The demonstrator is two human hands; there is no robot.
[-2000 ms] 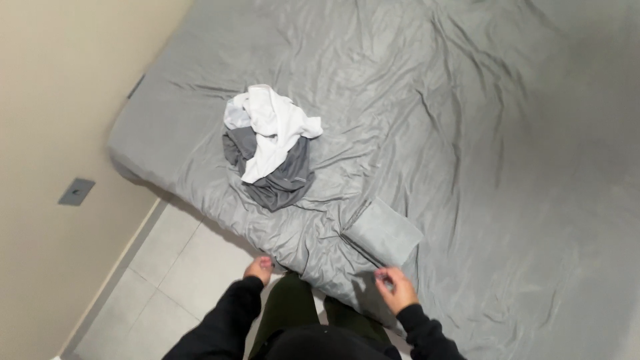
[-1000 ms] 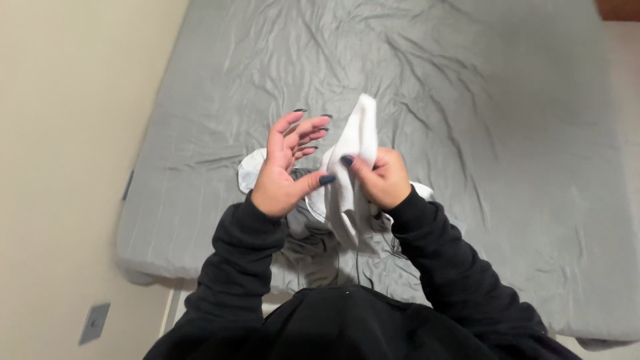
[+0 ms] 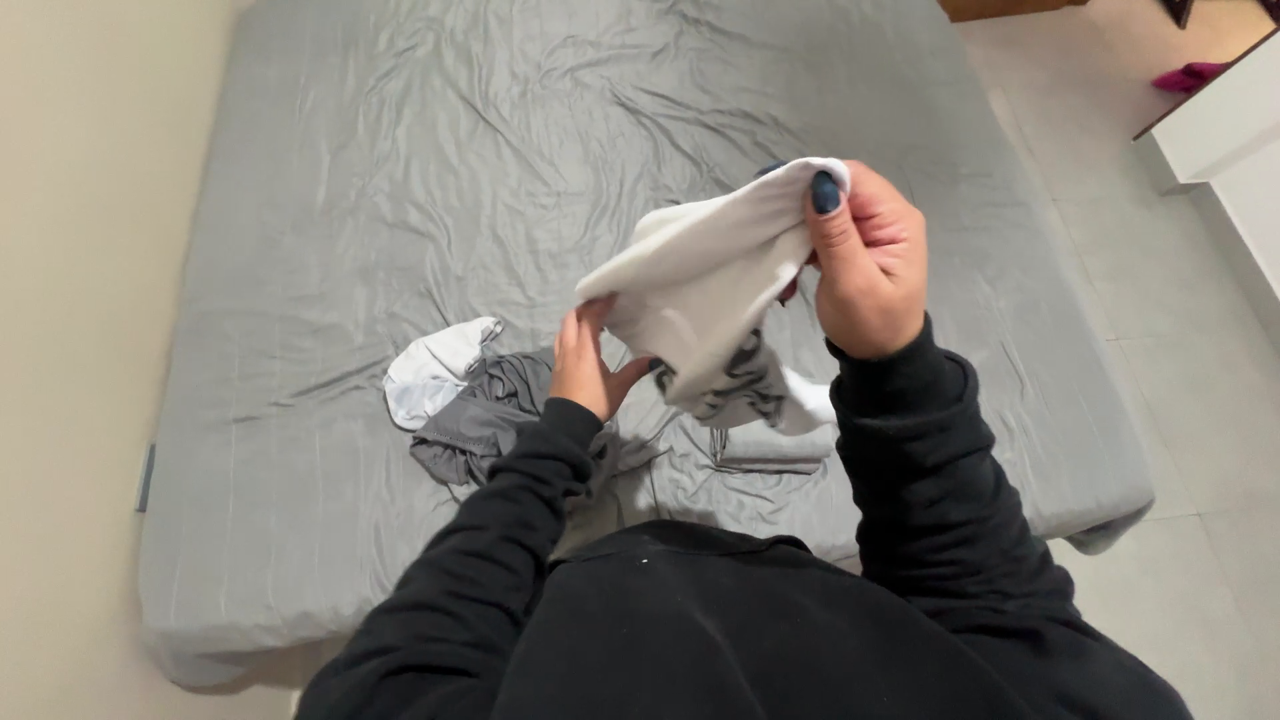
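A white garment with a dark print (image 3: 710, 290) hangs above the bed between my hands. My right hand (image 3: 868, 258) pinches its upper right corner between thumb and fingers. My left hand (image 3: 592, 365) is at the garment's lower left edge, its fingers partly behind the cloth and its thumb at the front. Below and left of the garment, a crumpled dark grey cloth (image 3: 470, 430) lies on the bed, with a white cloth (image 3: 432, 372) beside it. A folded grey cloth (image 3: 770, 450) rests under the hanging garment, partly covered by it in this view.
The bed bears a wrinkled grey sheet (image 3: 330, 230). A beige wall (image 3: 90, 300) runs along the left side. Tiled floor (image 3: 1130, 400) shows on the right, with a white piece of furniture (image 3: 1225, 120) and a magenta item (image 3: 1188, 78) at the upper right.
Two seconds ago both hands were low, near the bed's edge, and the white garment lay on the grey pile. Now it is lifted and spread wider than one second ago, with my right hand farther right.
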